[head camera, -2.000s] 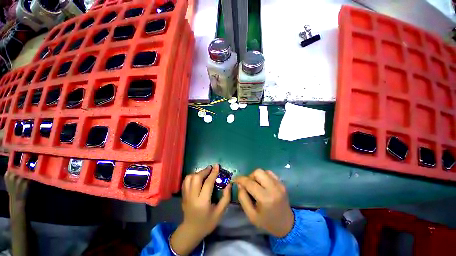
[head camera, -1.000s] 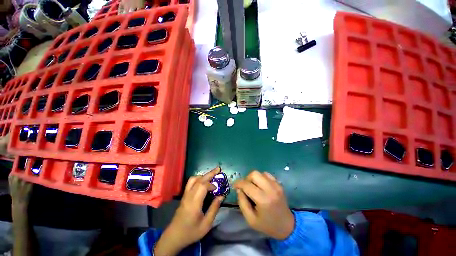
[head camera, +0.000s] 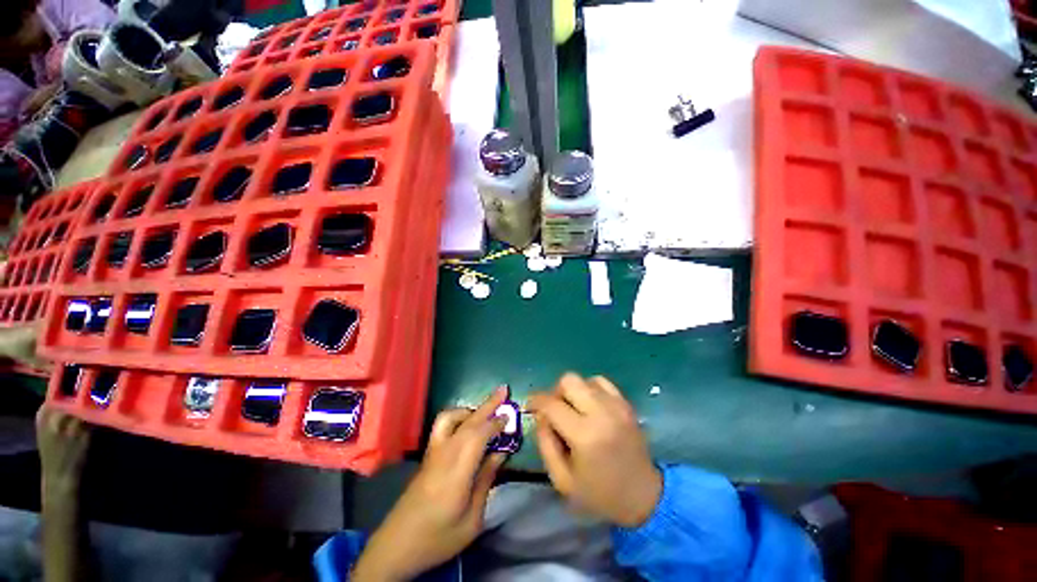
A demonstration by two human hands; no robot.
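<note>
A small watch body (head camera: 508, 430) with a dark rim and a bright spot on its face is at my left fingertips, over the front edge of the green bench. My left hand (head camera: 455, 477) is bare and grips the watch body between thumb and fingers. My right hand (head camera: 597, 449) is bare, just right of the watch body, with thumb and index fingertips pinched together near its edge. Something thin and pale may be between these fingertips; it is too small to tell.
Stacked red trays (head camera: 392, 341) with dark watch bodies stand left; another red tray (head camera: 790, 205) lies right. Two bottles (head camera: 509, 205), white discs (head camera: 529, 290), a white strip (head camera: 600, 283), a paper piece (head camera: 685, 293) and a clip (head camera: 691, 119) lie behind. Another person's arm (head camera: 63, 477) shows left.
The watch body has turned in my left fingers, and its bright spot shows differently. My right hand stays close beside it. The view has shifted slightly, and the bench items appear lower.
</note>
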